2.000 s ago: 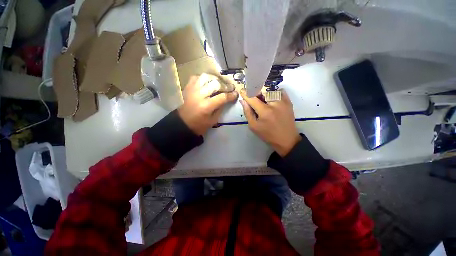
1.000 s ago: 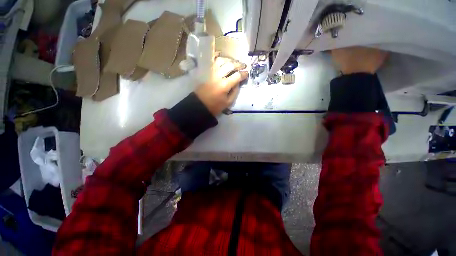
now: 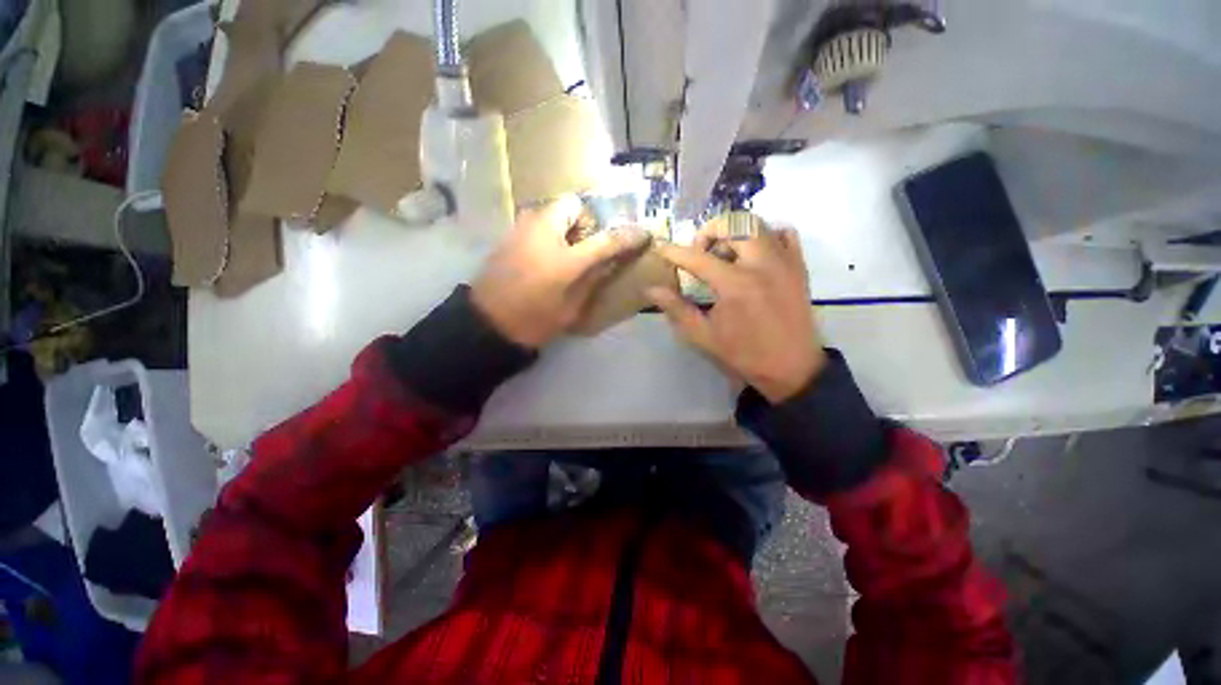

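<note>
A tan cut piece lies on the machine bed just in front of the needle area, between my two hands. My left hand grips its left side, with the thumb and fingertips close to the presser foot. My right hand has its fingertips at the piece's right side, below the brass-coloured ribbed block. Glare and my fingers hide the piece's far edge. More tan pieces overlap in a row to the left, some with a pale stitched edge.
The white-grey machine head spans the top. A gooseneck lamp stands left of the needle. A black smartphone lies on the right of the bed. A whitish bin with white and black scraps is left of the table.
My right hand has come back from under the machine head on the right to the needle area. The tan piece now shows between my hands, nearer the table's front. The camera view has shifted slightly.
</note>
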